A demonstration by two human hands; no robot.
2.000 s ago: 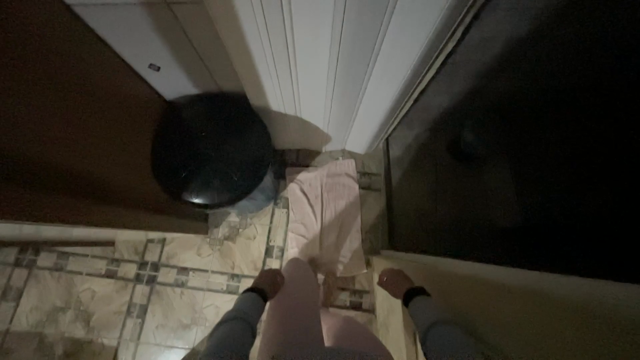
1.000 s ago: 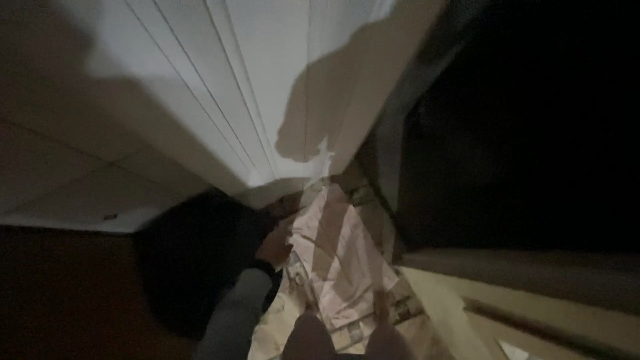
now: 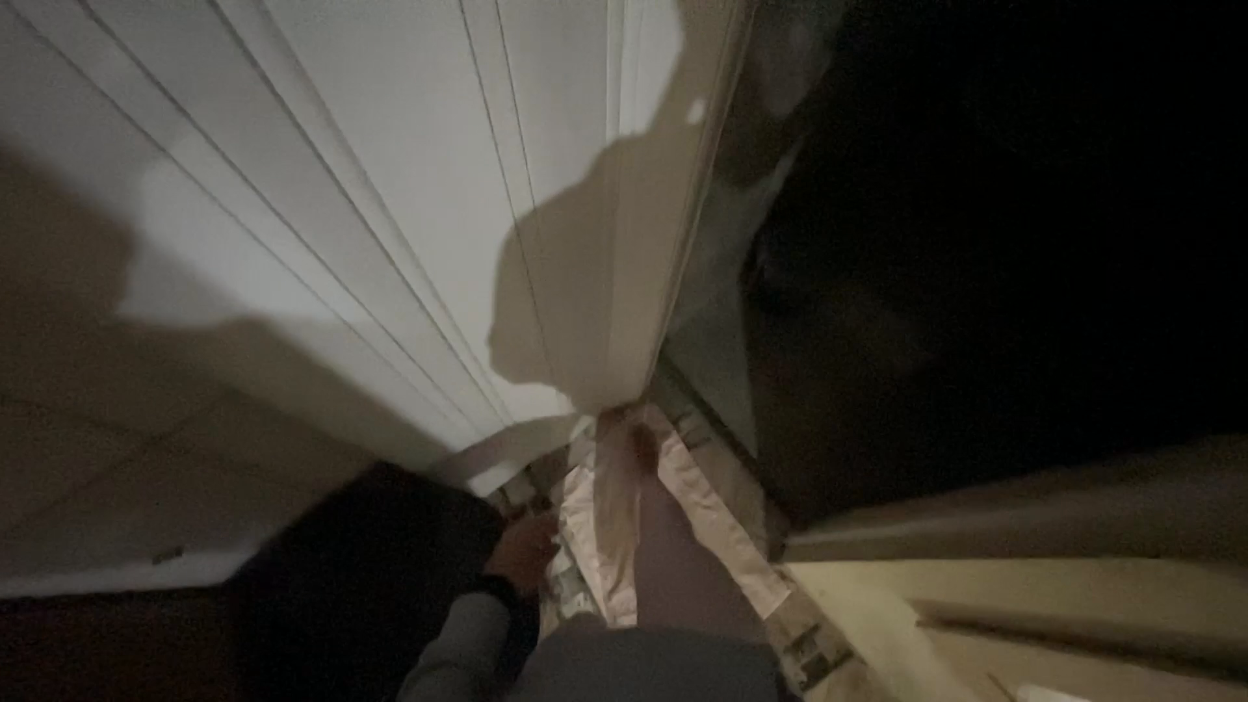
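My left hand (image 3: 526,551) hangs low, left of my legs, with a dark band at its wrist and a grey sleeve behind it. It is dim and blurred, so I cannot tell whether it holds anything. Just right of it, a pale pink cloth (image 3: 721,522) lies on the patterned tile floor, partly covered by my leg (image 3: 678,565). My right hand is out of the frame.
Ahead stands a white panelled door (image 3: 409,175) with a shadow across it. A dark bin-like object (image 3: 370,585) is at the lower left. A very dark area (image 3: 994,244) fills the right, above a pale yellowish ledge (image 3: 907,595).
My right hand, seen two seconds ago, has left the view. One leg now reaches forward over the cloth. The view has swung, with more of the white door in it.
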